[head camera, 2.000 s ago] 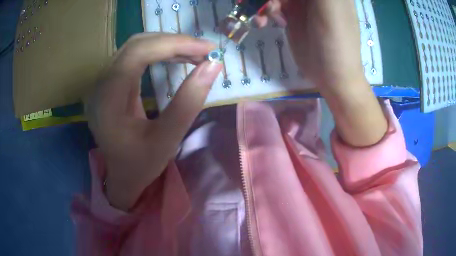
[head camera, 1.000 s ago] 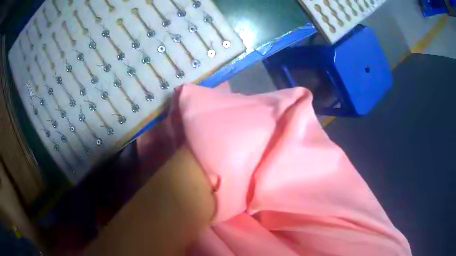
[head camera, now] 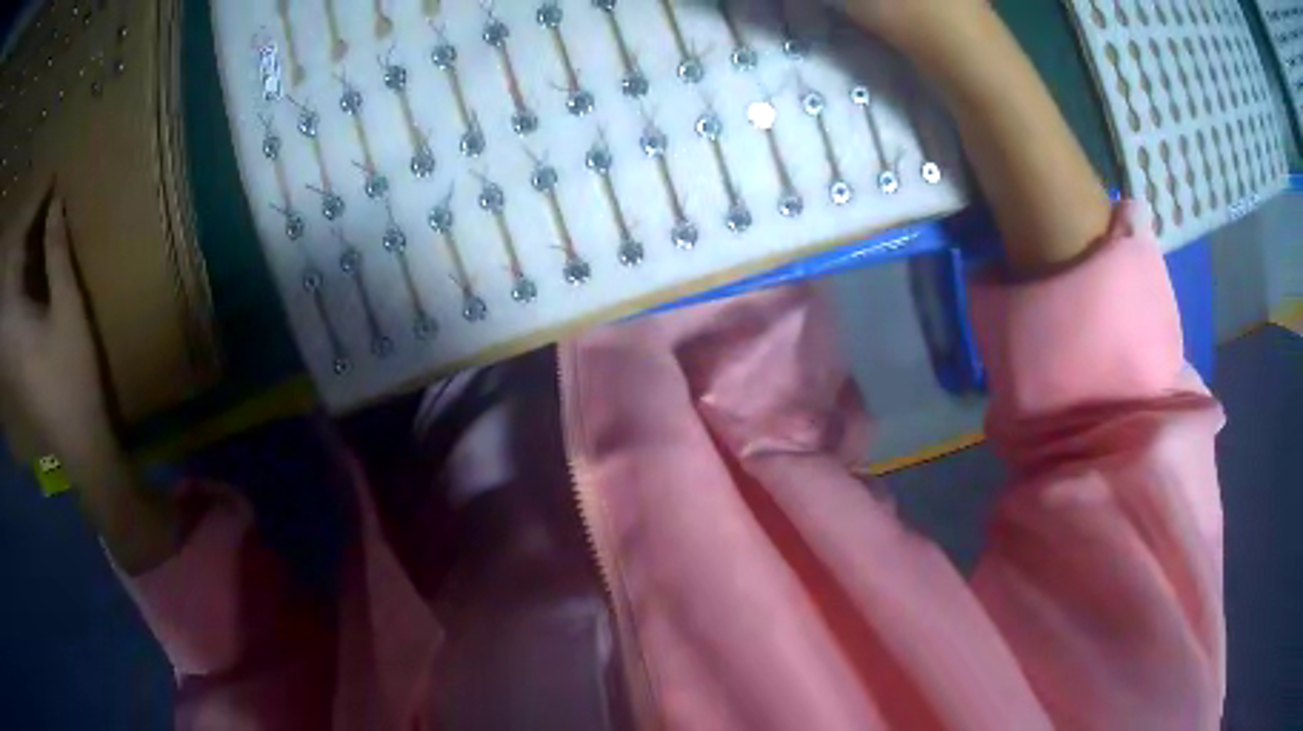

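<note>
The white layout board [head camera: 429, 336] lies in front of me, with rows of tan bars and silver round dots at many bar ends. Thin wire-like lines stand out from several dots. My left hand [head camera: 55, 336] is at the far left over the brown board [head camera: 129, 271], dim and blurred; whether its fingertips hold anything cannot be told. My right hand [head camera: 903, 26] is at the top edge, above the right part of the white board. Its fingers are cut off by the frame, so what it holds is hidden.
Another white board [head camera: 1193, 107] with dumbbell shapes lies at the right. Blue trim [head camera: 800, 267] runs along the green table's front edge. A blue stool [head camera: 1193, 307] stands behind my right sleeve. A yellow strip [head camera: 243, 429] lies under the brown board.
The view has swung back left from the stool side. My left hand has moved from near the white board's centre to the brown board. The tool and small piece seen earlier no longer show.
</note>
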